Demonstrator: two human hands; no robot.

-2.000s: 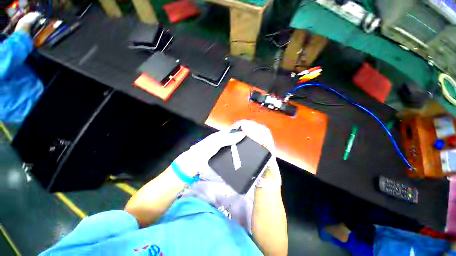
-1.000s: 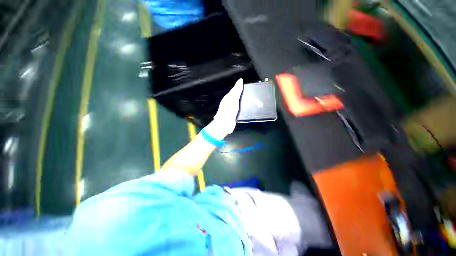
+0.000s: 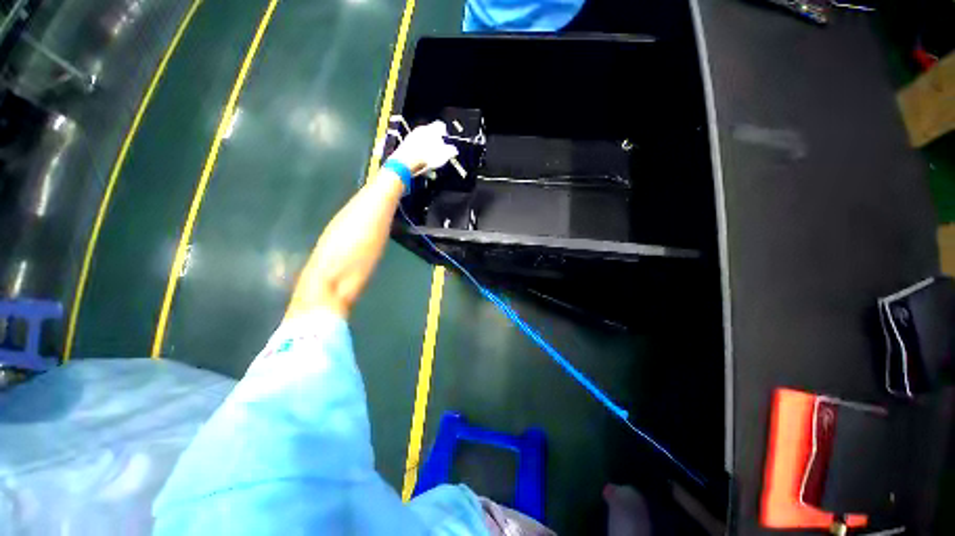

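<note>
My left hand, white-gloved with a blue wrist band, reaches into the left end of the large black bin. Its fingers are at the dark set-top boxes there, which show pale edges and small white marks. The fingers are small and partly blend with these edges, so whether they still grip a box cannot be told. My right hand cannot be made out.
A blue cord runs from my left wrist toward the bench edge. A blue stool stands below. On the black bench, dark boxes lie by an orange pad. A person's blue clothing shows beyond the bin.
The view has swung left, away from the jig. My left hand has carried the box from beside the bench into the bin. My right hand has left the view since the first frame.
</note>
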